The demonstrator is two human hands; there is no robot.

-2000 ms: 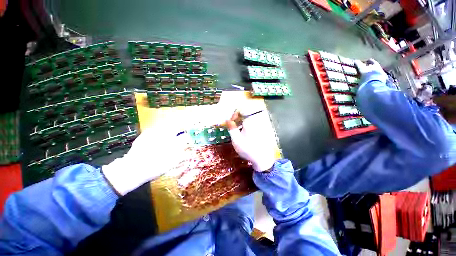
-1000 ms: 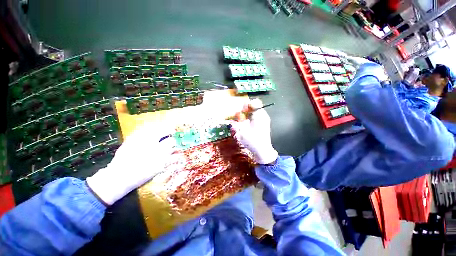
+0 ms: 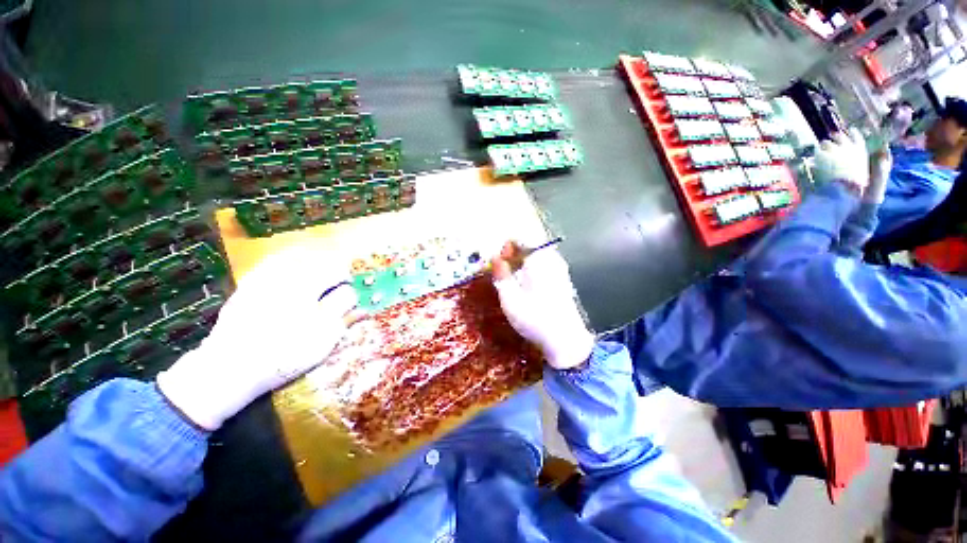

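Note:
A green PCB panel (image 3: 419, 278) with pale square patches lies over the yellow mat (image 3: 302, 445), patches up. My left hand (image 3: 270, 329), in a white glove, holds its left end. My right hand (image 3: 535, 297), gloved with fingertips seeming uncovered, holds thin dark tweezers (image 3: 545, 245) at the panel's right end; their working tip is not clear. Small orange-red parts (image 3: 424, 366) cover the middle of the mat under glossy streaks, and more show just beyond the panel.
Rows of PCB panels (image 3: 308, 157), dark components up, lie at left. A short column of pale-patched panels (image 3: 523, 120) lies beyond the mat's right corner. At right are a red tray (image 3: 679, 170) filled with panels and a neighbour's arm (image 3: 785, 249). Red trays (image 3: 838, 451) stand lower right.
The view has shifted, so the bench things sit further left and higher. The neighbour's hand has moved off the red tray to its right, near a dark object. Both my hands stay at the panel.

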